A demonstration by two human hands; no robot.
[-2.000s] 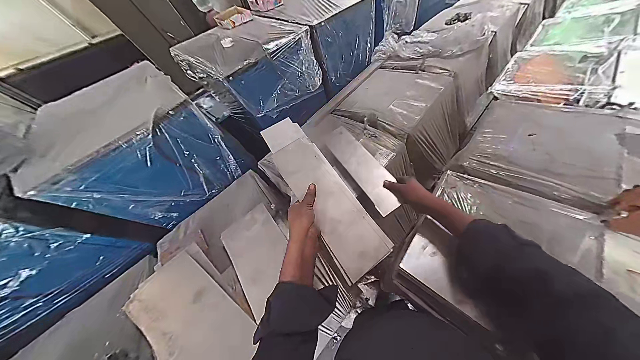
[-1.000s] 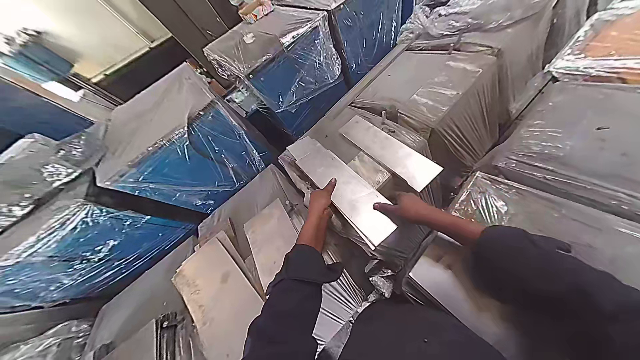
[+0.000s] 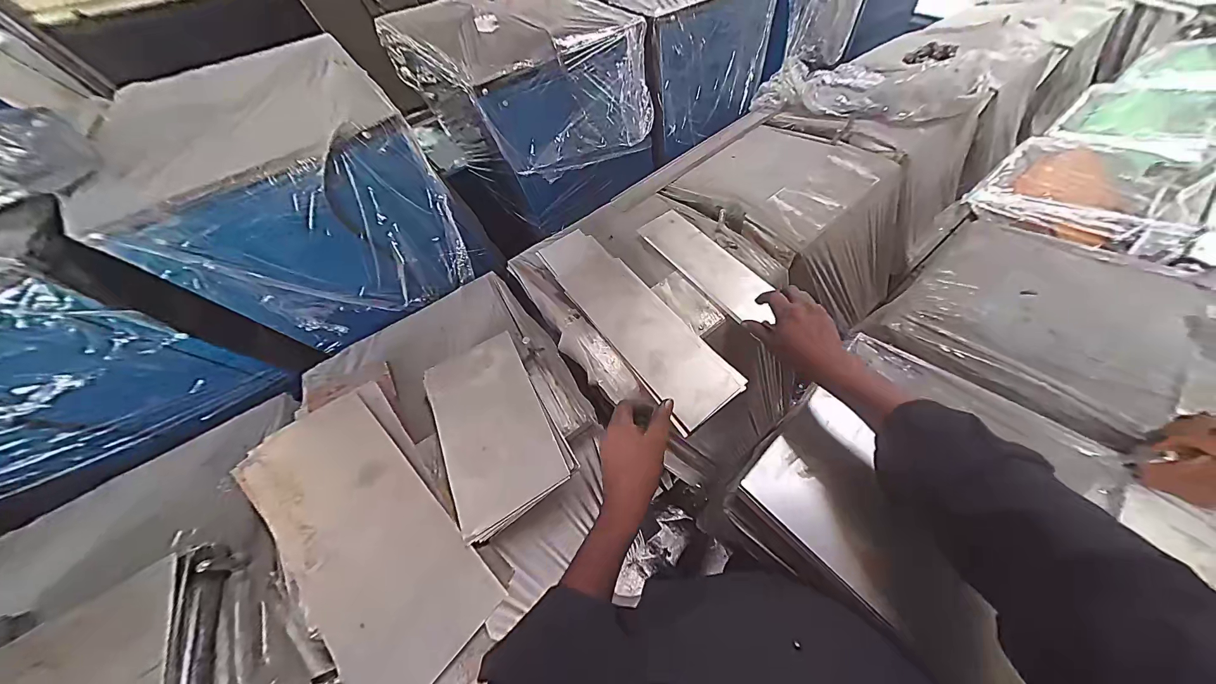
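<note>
A stack of long flat metal plates (image 3: 646, 328) lies on a plastic-wrapped box at the centre. My left hand (image 3: 635, 451) is at the near end of this stack, thumb and fingers apart around its lower left corner; whether it grips is unclear. To the right, a narrower metal strip (image 3: 708, 264) lies roughly parallel to the stack. My right hand (image 3: 798, 328) touches the near end of that strip with fingertips and thumb spread; a firm hold cannot be made out. Left of my left hand rest a smaller stack of rectangular plates (image 3: 494, 432) and a larger, stained plate stack (image 3: 366, 541).
Blue boxes wrapped in clear film (image 3: 285, 237) stand at the left and back. Grey wrapped boxes (image 3: 817, 180) run away behind the strip, with another grey wrapped box (image 3: 1045, 313) at the right. Shiny sheets (image 3: 817, 484) lie by my right forearm. Crumpled film (image 3: 670, 537) sits near my body.
A second ago both hands were on the central stack. My right hand has moved from it to the narrow strip, and my left hand has moved down to the stack's near corner.
</note>
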